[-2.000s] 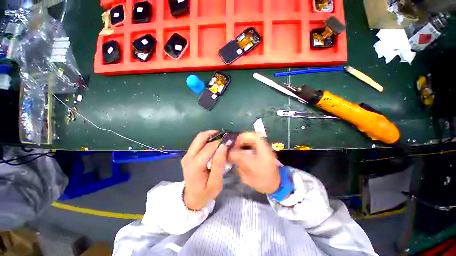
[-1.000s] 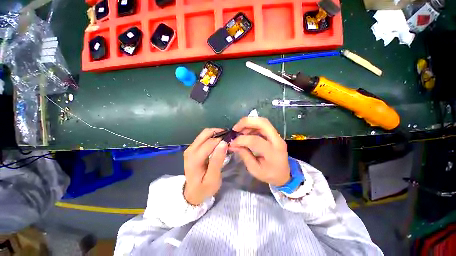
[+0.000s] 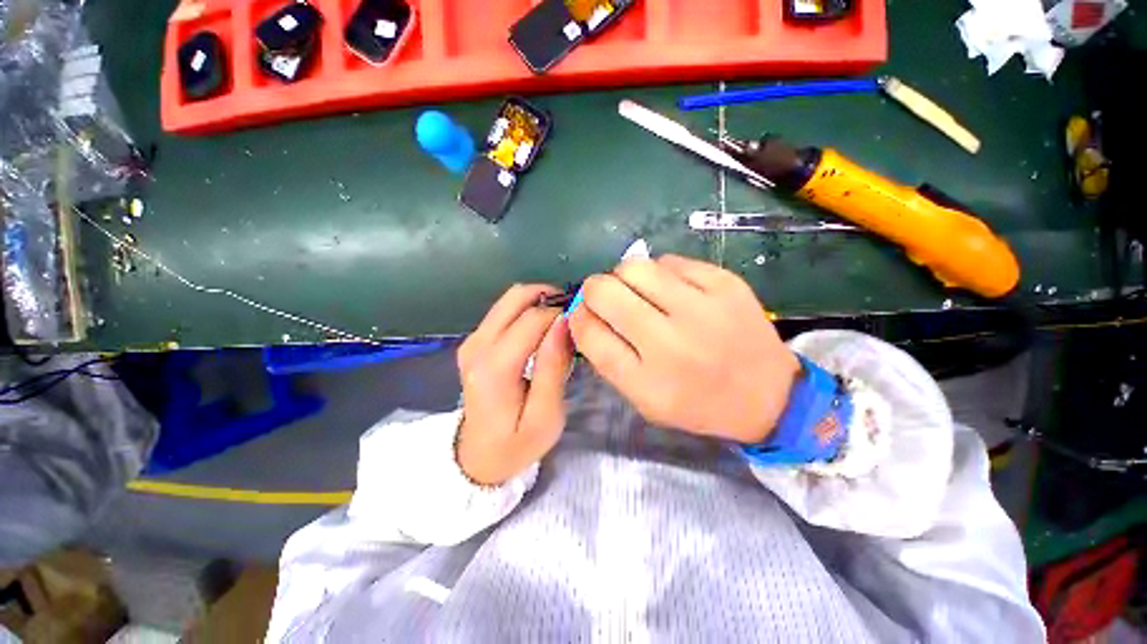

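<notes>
My left hand [image 3: 513, 384] pinches a small dark unit [image 3: 554, 299] near the bench edge; most of the unit is hidden by fingers. My right hand [image 3: 686, 346] is closed against it from the right, back of the hand up. A bit of bright blue shows between its fingertips and the unit; I cannot tell what it is. An opened watch unit [image 3: 515, 136] lies on the green bench, gold-orange flex in its housing and its dark display module [image 3: 488, 188] folded out below. A blue double-knobbed piece [image 3: 445, 140] lies beside it.
A red-orange tray [image 3: 465, 76] with black units lies at the back. An orange screwdriver [image 3: 912, 224], silver tweezers [image 3: 780, 223], a blue rod [image 3: 780, 94], a whitish stick [image 3: 686, 138] and a wooden-handled tool [image 3: 931, 113] lie right. Clear plastic bags [image 3: 50, 151] lie left.
My right hand has turned over the unit, its back now facing up, and blue shows at its fingertips. My left hand keeps its pinch. The view has shifted, so the bench items sit higher.
</notes>
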